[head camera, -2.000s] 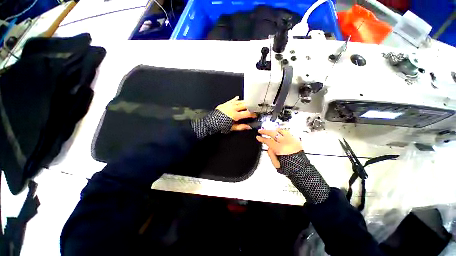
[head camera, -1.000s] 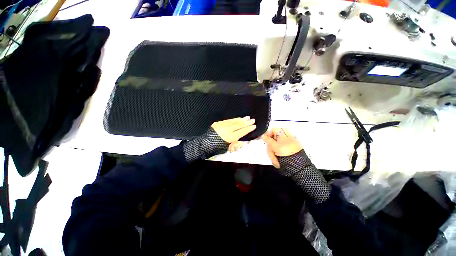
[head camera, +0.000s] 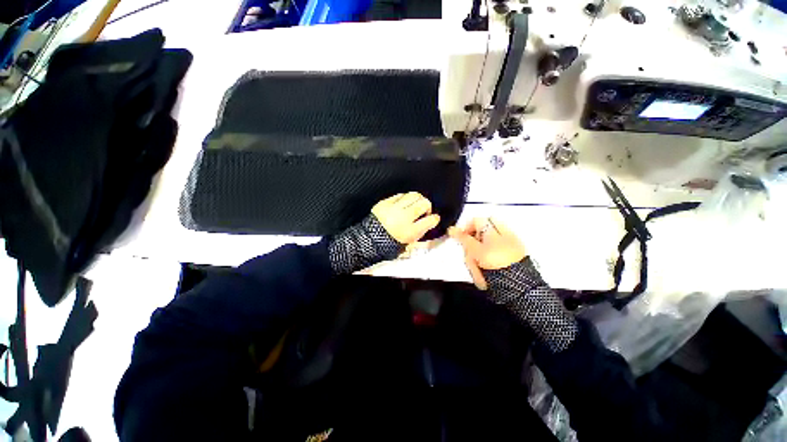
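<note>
A black mesh panel (head camera: 293, 190) with rounded corners lies flat on the white table, left of the needle. A camouflage strip (head camera: 341, 148) runs across it, its right end by the presser foot (head camera: 467, 147). My left hand (head camera: 403, 217), in a netted sleeve, has its fingers curled at the panel's lower right corner and grips that edge. My right hand (head camera: 488, 244) is just right of that corner, with thumb and fingertips close together at the panel's edge. Whether they pinch the edge is too small to tell.
The white sewing machine (head camera: 569, 52) has a lit control panel (head camera: 682, 110). Dark snips (head camera: 628, 210) with a black strap lie right of my right hand. A clear plastic bag (head camera: 690, 289) is at the right. Black panels (head camera: 86, 155) are piled at the left, above loose black straps (head camera: 52, 358).
The panel has come toward me from under the machine head, and its strip shows fully. Both hands moved down to its lower right corner. Over the last second my left fingers curled in.
</note>
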